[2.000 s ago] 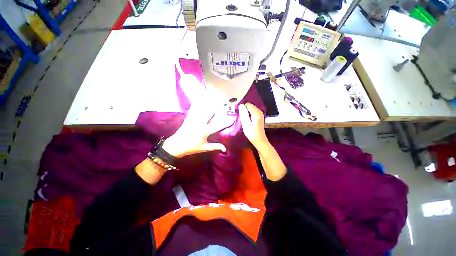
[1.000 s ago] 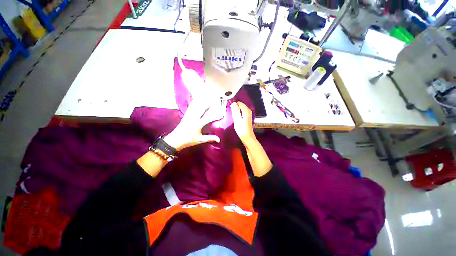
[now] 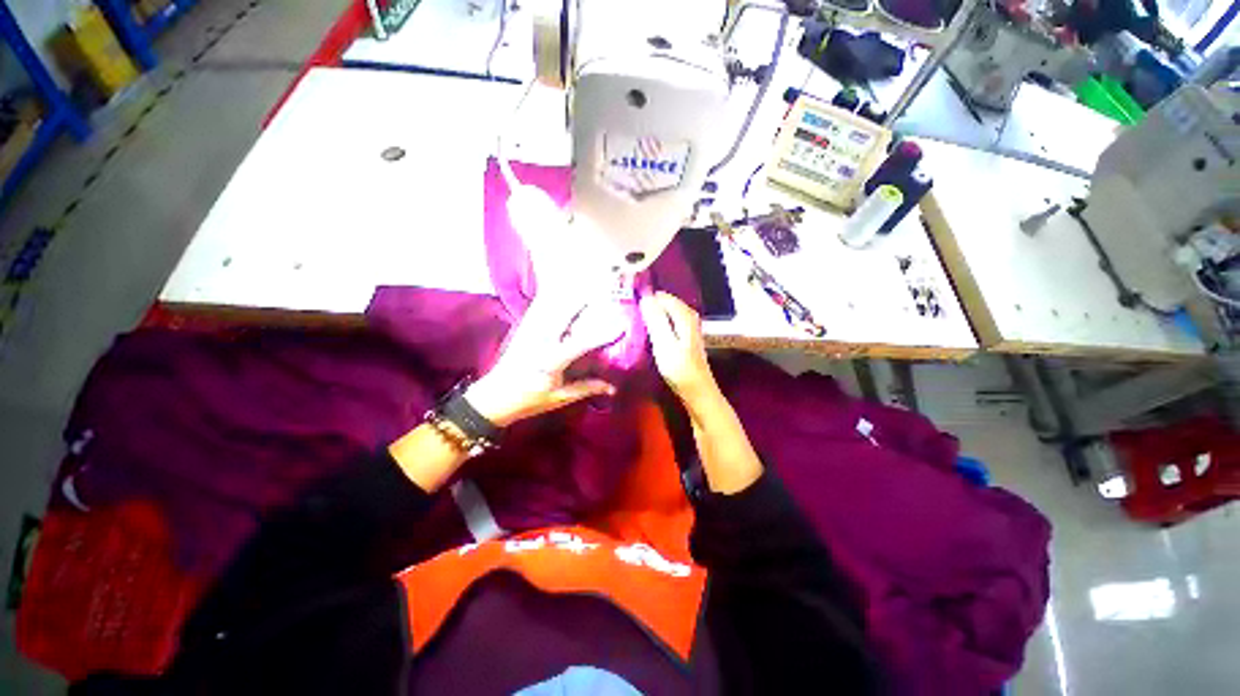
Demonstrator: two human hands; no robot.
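Observation:
A maroon garment [image 3: 435, 321] lies under the white sewing machine head [image 3: 639, 150] and hangs over the table edge onto my lap. It looks bright magenta under the lamp. My left hand [image 3: 541, 360] lies spread on the cloth left of the needle, thumb apart, its fingertips washed out by glare. My right hand [image 3: 672, 340] pinches the cloth edge just right of the presser foot [image 3: 624, 283]. The needle itself is lost in the glare.
Garment piles lie left [image 3: 231, 422] and right [image 3: 898, 530] of my lap. A red crate [image 3: 102, 585] is lower left. Right of the needle are a black flat object [image 3: 707, 272], slim tools [image 3: 782, 297], a control panel [image 3: 827, 152] and thread cones [image 3: 873, 215].
The view has shifted slightly. Both hands stay beside the needle, with my left hand still spread on the cloth and my right hand still at its edge.

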